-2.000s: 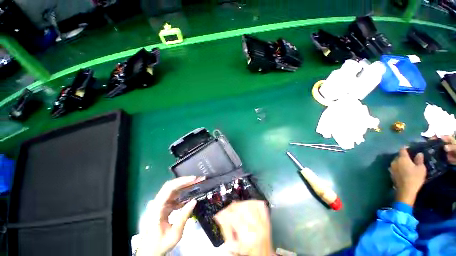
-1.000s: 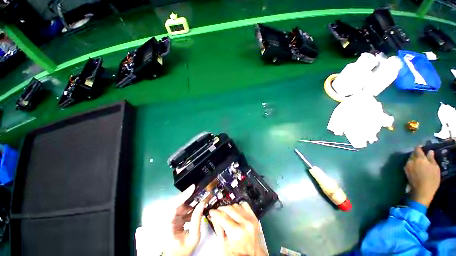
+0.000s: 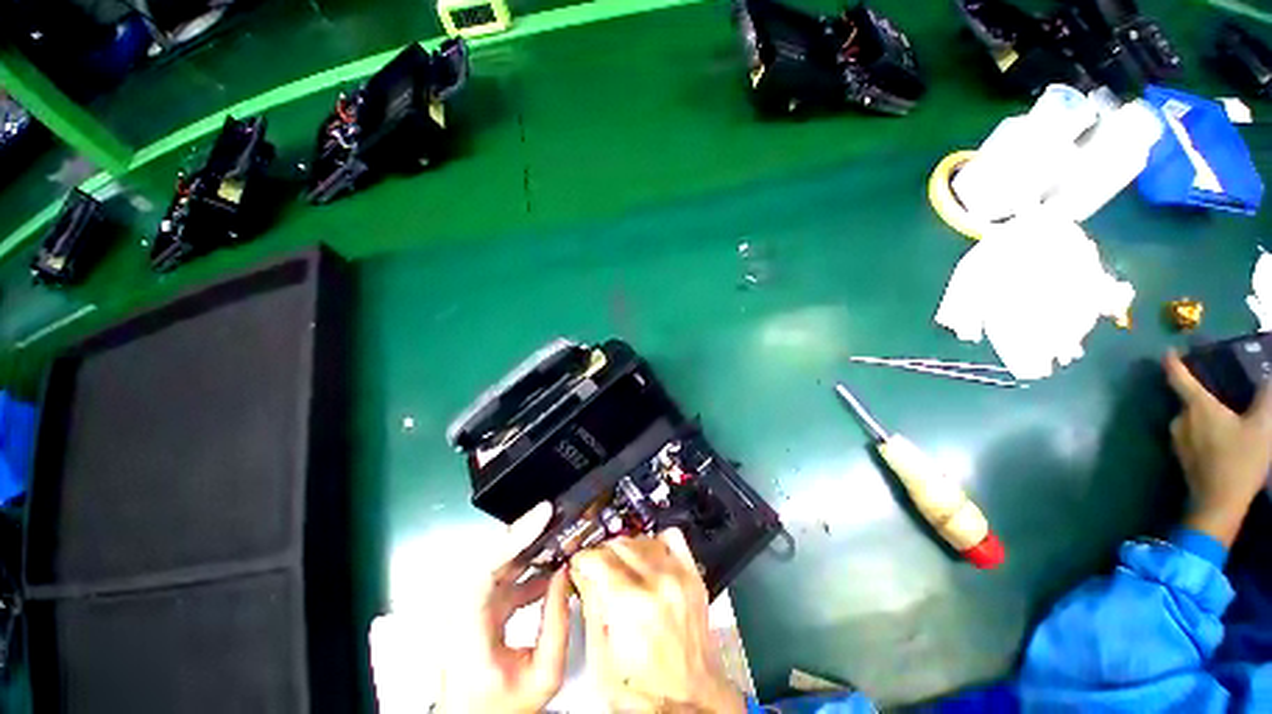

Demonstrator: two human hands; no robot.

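Note:
A black camera housing (image 3: 558, 449) with pale lettering lies open on the green bench, its latch cover raised at the far end. A circuit board with small white and silver parts (image 3: 653, 488) shows in its near half. My left hand (image 3: 519, 614) holds the housing's near left edge between thumb and fingers. My right hand (image 3: 642, 614) is over the near half, fingertips bunched on the board's near side; what they pinch is hidden. A white sheet (image 3: 405, 663) lies under my hands.
A black two-compartment tray (image 3: 182, 433) is at left. A screwdriver (image 3: 932, 491), tweezers (image 3: 949, 370), white gloves or cloth (image 3: 1025, 286), a tape roll (image 3: 954, 195) and a blue bin (image 3: 1202, 154) are at right. A neighbour's hand (image 3: 1221, 444) holds a black part. Open housings (image 3: 388, 123) stand along the far side.
The black panel my left hand held tilted has gone from above the near half, exposing the board. My right fingers have moved onto the board's near left side. The view has shifted down.

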